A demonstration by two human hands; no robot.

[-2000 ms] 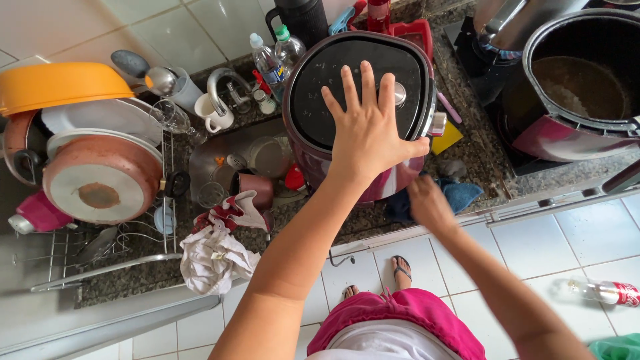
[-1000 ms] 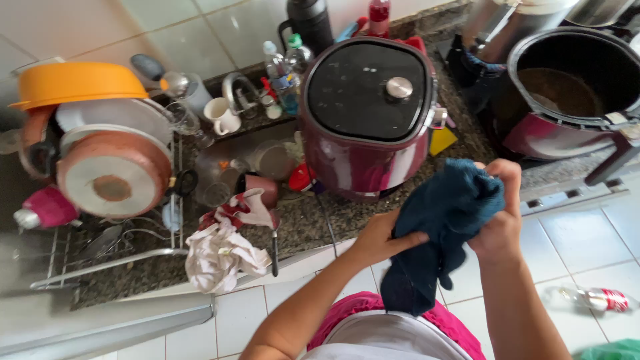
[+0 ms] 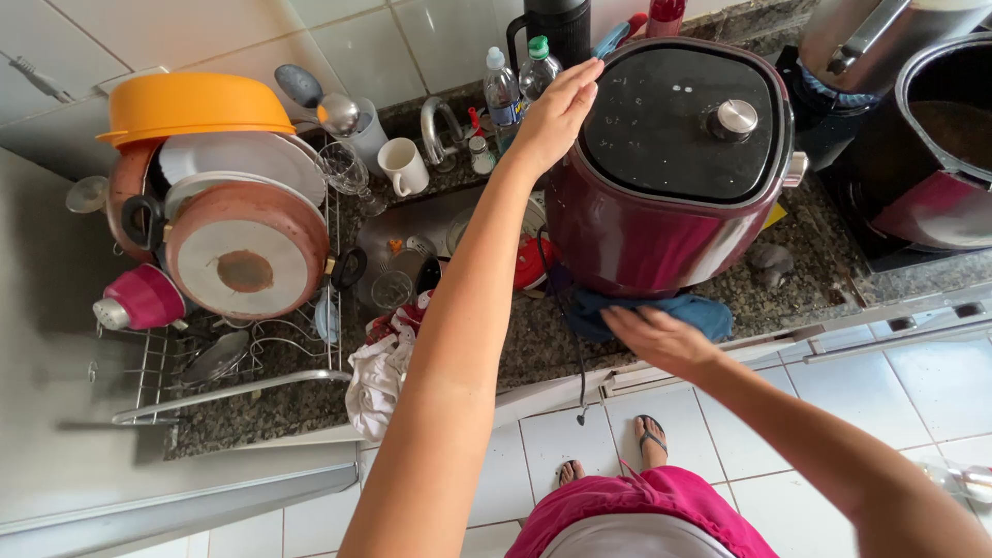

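A dark red air fryer (image 3: 659, 225) with a black top and a silver knob stands at the edge of the granite counter. My left hand (image 3: 558, 116) lies against the upper left side of its top, fingers extended. Low at the front, my right hand (image 3: 659, 341) presses on a blue cloth (image 3: 701, 316), which lies on the counter against the appliance's base. Part of the cloth is hidden under the hand. A black power cord (image 3: 572, 333) hangs from the appliance's left side over the counter's front edge.
Left are a dish rack (image 3: 232, 391) with pans and an orange bowl (image 3: 201, 105), and a sink (image 3: 380, 232) holding dishes. Bottles (image 3: 502, 93) stand behind. Right, a metal pot (image 3: 868, 46) sits over a lit burner, beside an open basket (image 3: 930, 194) containing liquid.
One second ago both hands held the blue cloth up in front of the air fryer. Now the cloth is down at its base under my right hand, and my left hand has moved to the appliance's top.
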